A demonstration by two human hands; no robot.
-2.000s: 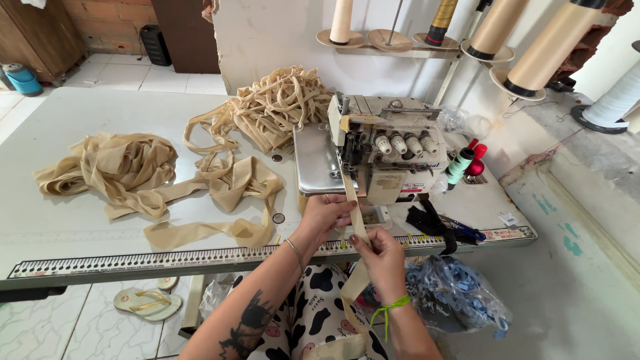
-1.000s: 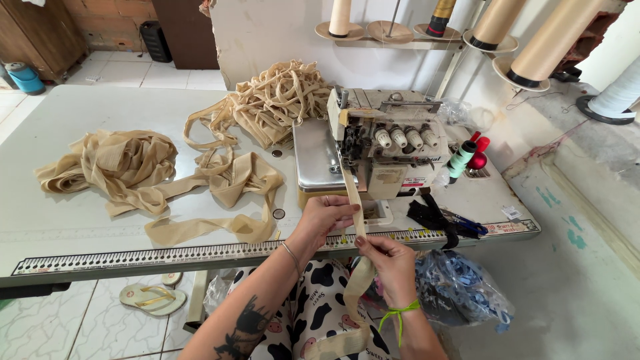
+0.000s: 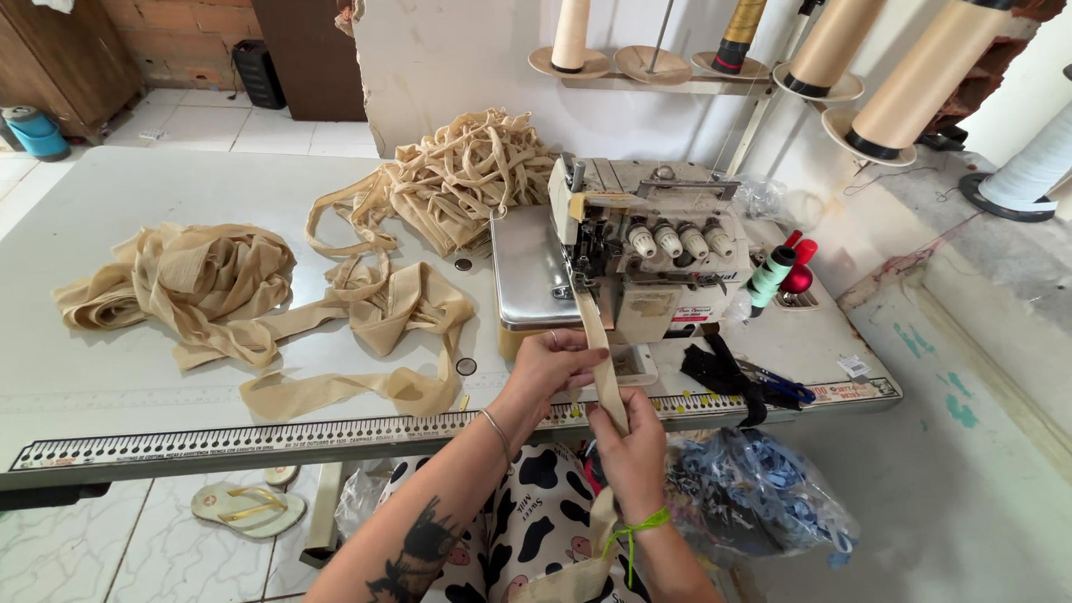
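Note:
A beige fabric strip (image 3: 601,356) runs from the presser foot of an overlock sewing machine (image 3: 653,243) toward my lap. My left hand (image 3: 554,368) pinches the strip just in front of the machine, thumb on top. Lower down, at the table's front edge, my right hand (image 3: 630,444) grips the same strip, whose loose end hangs over my patterned clothing. Left of the machine's metal plate (image 3: 532,272) lie a folded bundle of beige strips (image 3: 193,272), a loose tangle of strip (image 3: 394,314) and, farther back, a heap of narrow beige strips (image 3: 469,172).
Black fabric (image 3: 720,373) and blue-handled scissors (image 3: 775,383) lie right of my hands. A green thread spool (image 3: 769,280) stands beside the machine, with thread cones (image 3: 913,75) on a rack above. A plastic bag of blue scraps (image 3: 754,494) sits below the table's ruler-marked edge (image 3: 251,440).

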